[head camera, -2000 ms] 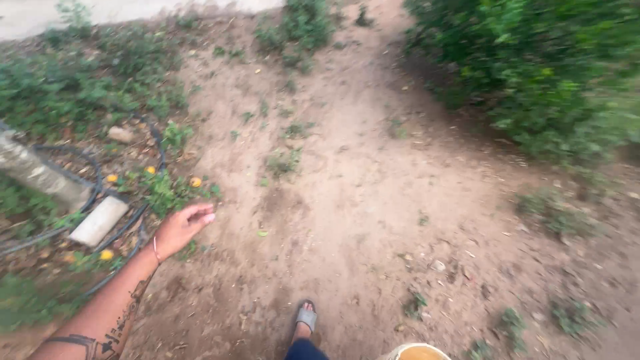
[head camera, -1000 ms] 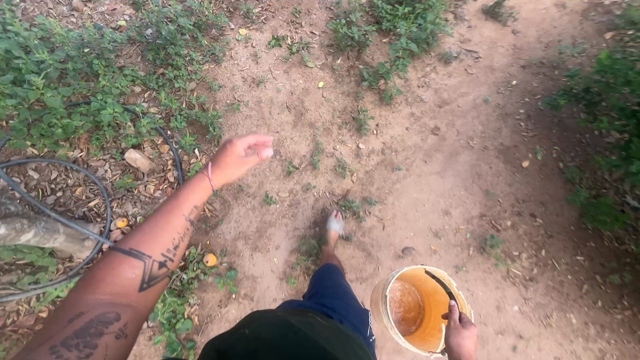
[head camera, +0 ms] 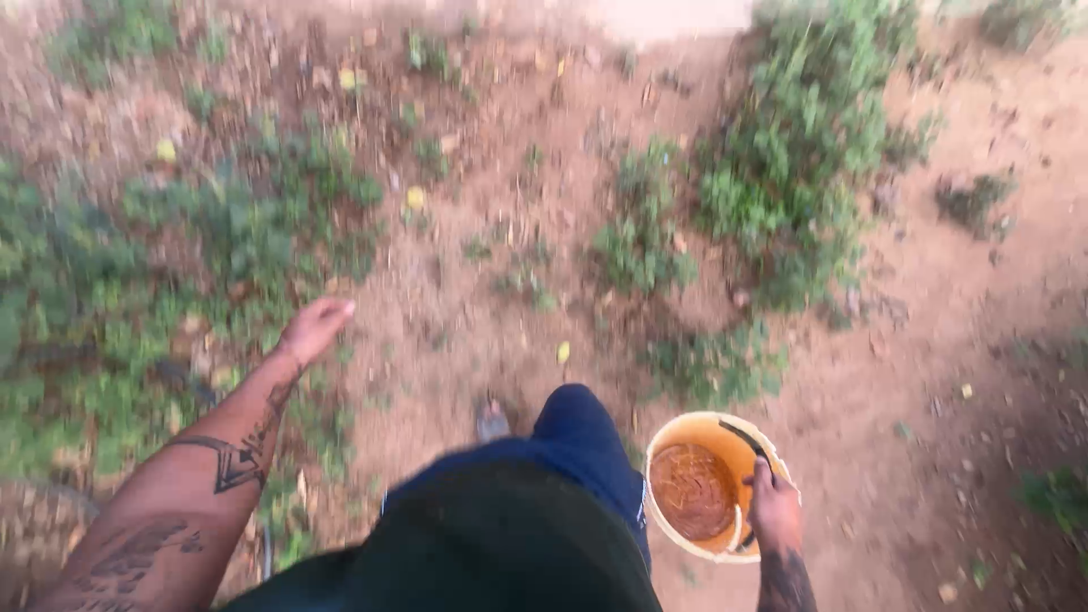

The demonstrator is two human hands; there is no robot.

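Observation:
My right hand (head camera: 775, 510) grips the black handle of a plastic bucket (head camera: 659, 438) at the lower right, beside my leg. The bucket's inside is orange-yellow with a pale rim, and a brown layer, blurred, covers its bottom; whether this is liquid or residue I cannot tell. My left hand (head camera: 316, 330) hangs out over the ground at the left, its fingers loosely bent together and nothing seen in them. Whether that hand is open or closed is unclear from the blur. Below it stretches the tattooed forearm.
Reddish bare soil (head camera: 442, 297) runs ahead under my feet. Low green weeds (head camera: 229, 229) spread at the left, and a taller leafy clump (head camera: 782, 161) grows at the upper right. Small yellow things (head camera: 415, 198) lie scattered on the ground. One sandalled foot (head camera: 491, 420) shows before my shorts.
The view has moved over new ground. The bucket, only partly seen two seconds ago, now shows fully with my right hand on its handle. The coiled black hose at the left has left the view.

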